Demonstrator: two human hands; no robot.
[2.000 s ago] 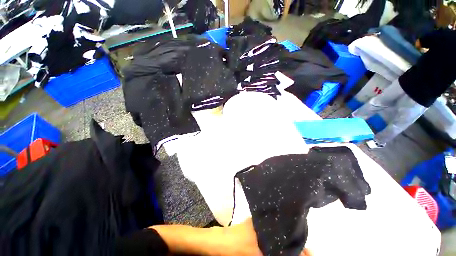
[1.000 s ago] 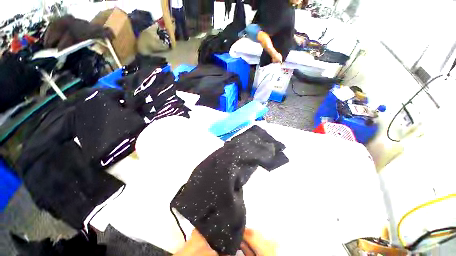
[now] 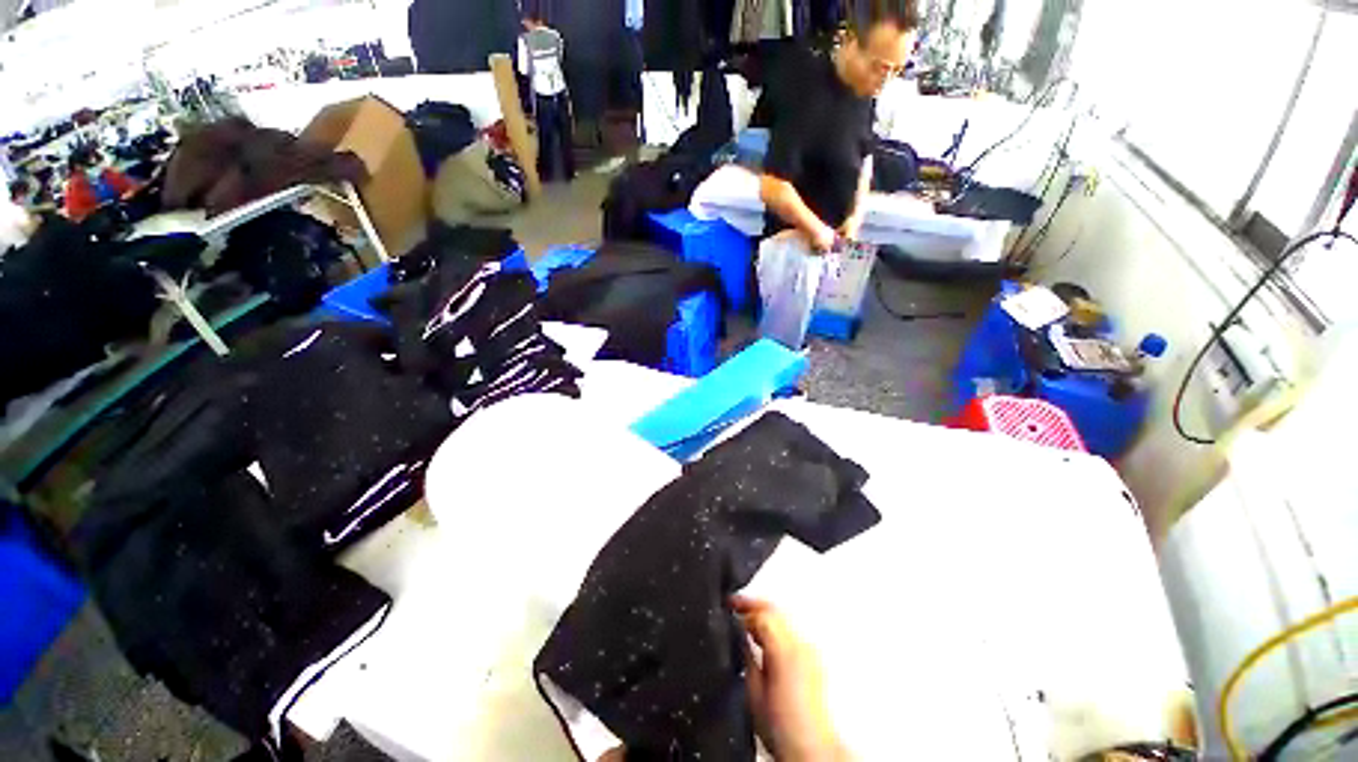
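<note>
A black speckled garment piece (image 3: 670, 573) lies over the white padded board (image 3: 514, 484) in front of me, with a white facing and thin dark edge at its lower left. My right hand (image 3: 786, 677) is at the piece's lower right edge, fingertips touching the cloth; whether they pinch it is unclear. My left hand is not visible; the cloth and the lower picture edge may hide it. Part of the steam iron (image 3: 1139, 753) is cut off at the bottom right edge.
A heap of black garment pieces with white edges (image 3: 335, 432) lies left of the board. A folded blue sheet (image 3: 722, 399) lies behind the piece. A yellow hose (image 3: 1266, 649) hangs at right. A person (image 3: 816, 142) stands beyond the table near blue crates.
My right hand has moved up along the garment's right edge. My left hand has gone out of sight. The view has shifted slightly and the piece stays on the board.
</note>
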